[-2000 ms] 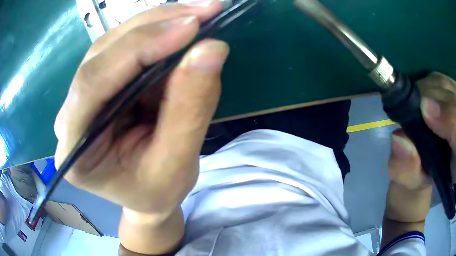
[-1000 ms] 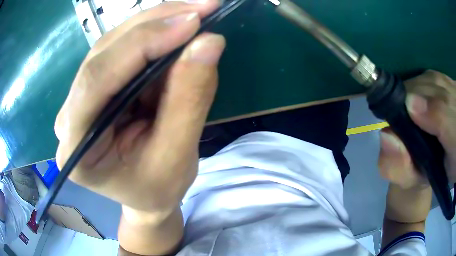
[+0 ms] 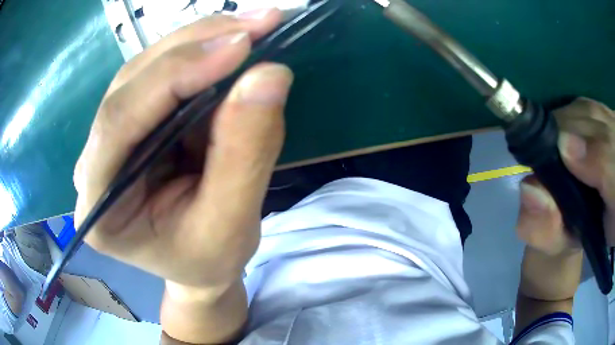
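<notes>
My left hand (image 3: 182, 148) is shut on long black tweezers (image 3: 145, 151), held between thumb and fingers. The tweezers' arms point up to the top edge, where the tips are cut off or unclear. My right hand (image 3: 573, 175) is shut on the black grip of a soldering iron (image 3: 448, 50). Its silver barrel points up and left, its end at the top edge close to the tweezers. A white-silver panel (image 3: 158, 17) with holes lies on the green mat beyond my left hand, partly hidden by it and cut off by the top edge.
The green mat (image 3: 377, 101) ends at a light brown edge in front of my white-clothed body. Below are grey floor, a yellow line (image 3: 499, 174), a cardboard piece (image 3: 101, 295), a blue object (image 3: 66, 232) and part of another person (image 3: 10, 286) at lower left.
Over the frames the iron moved left, then slightly back right. The tweezers' arms show further apart now, with my left thumb slightly lower. The panel has barely moved.
</notes>
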